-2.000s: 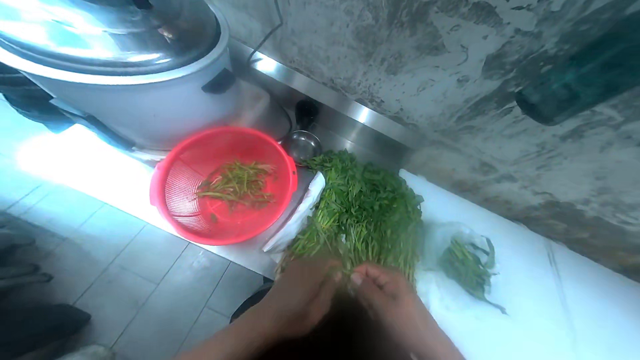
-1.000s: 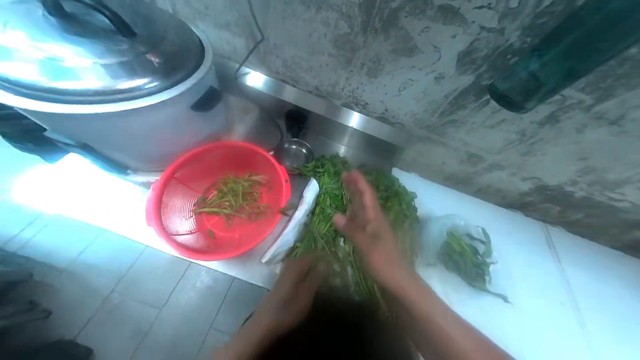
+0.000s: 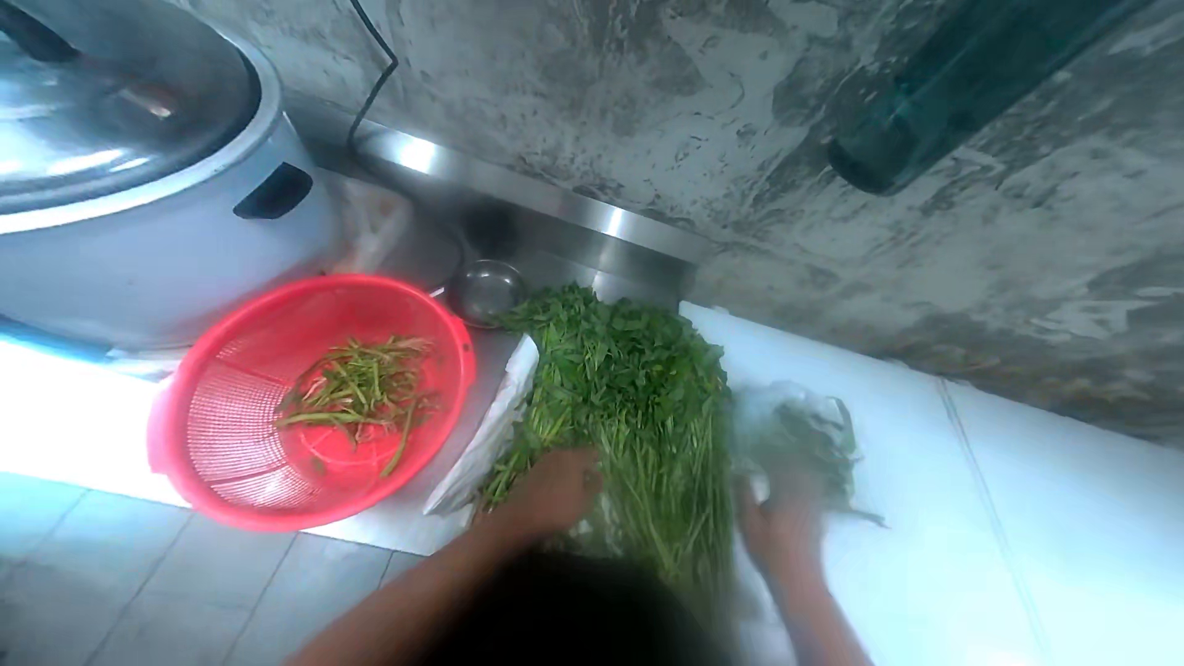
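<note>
A large heap of leafy green stems (image 3: pixel 638 398) lies on the counter, leaves toward the wall. My left hand (image 3: pixel 555 490) rests on the lower left of the heap, its fingers curled around the stems' area; whether it grips any is hidden. Blurred by motion, my right hand (image 3: pixel 786 509) is at the heap's right side, over the near edge of a clear plastic bag (image 3: pixel 805 435) with greens in it. What its fingers touch is unclear. Left of the heap, a red plastic colander (image 3: pixel 314 398) holds cut stems (image 3: pixel 365 384). White folded material (image 3: pixel 495 425) lies between them.
A big metal pot (image 3: pixel 157 240) with a lid stands at the left behind the colander. A small metal bowl (image 3: pixel 487 289) sits near the wall (image 3: pixel 647 111). A green bottle-like object (image 3: pixel 943 102) juts in at the upper right. The white counter (image 3: pixel 925 490) extends right.
My right hand has moved right, from over the heap to beside the plastic bag. Two seconds ago both hands were close together at the heap's near end.
</note>
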